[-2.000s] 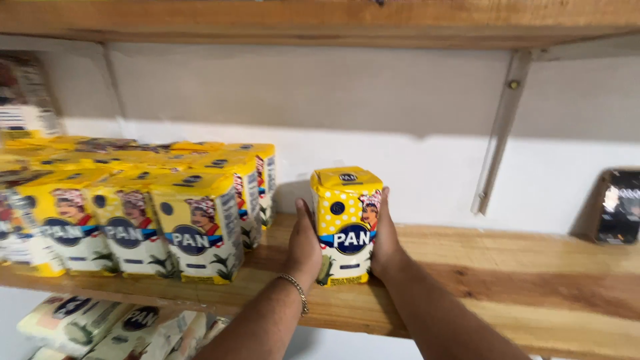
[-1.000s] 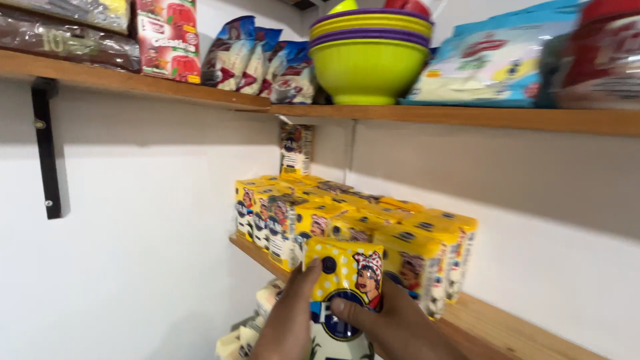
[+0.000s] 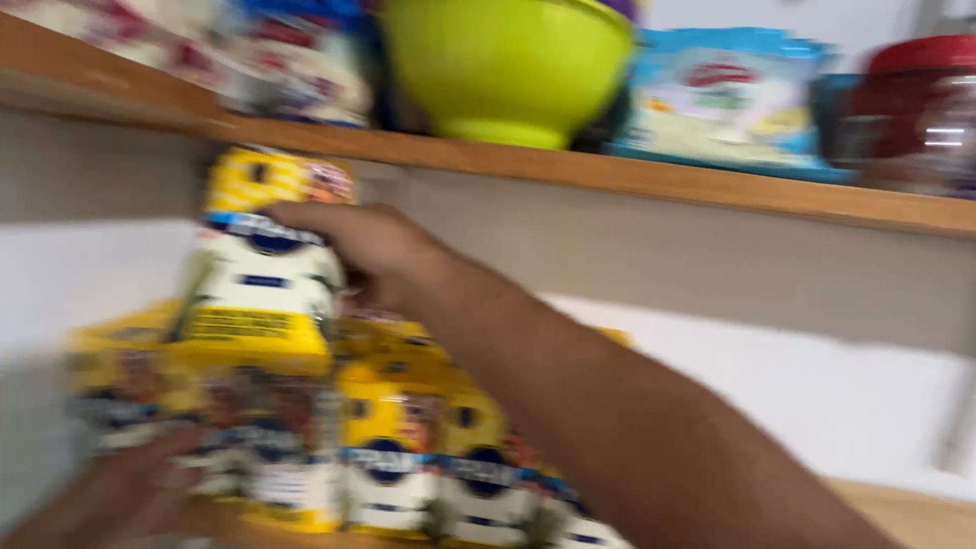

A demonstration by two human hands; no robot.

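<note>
A yellow and white PAN flour package [image 3: 263, 267] is held upright, slightly tilted, by my right hand [image 3: 366, 236], whose thumb lies across its front. It is above the front packages of a group of similar PAN packages [image 3: 389, 457] on the lower shelf. At the lower left, my left hand [image 3: 152, 465] is blurred and near the front of the leftmost packages; whether it touches them is unclear. The fingers of my right hand are hidden behind the raised package.
Close above the raised package runs the upper wooden shelf [image 3: 610, 175]. It carries a lime green bowl [image 3: 507, 69], a light blue bag [image 3: 720, 99], a red-lidded jar [image 3: 915, 114] and blurred bags [image 3: 297, 61]. White wall stands behind the lower shelf.
The package, between both hands earlier, is now raised over the group in my right hand alone. My left hand has come off it to the lower left. The view has swung toward the corner.
</note>
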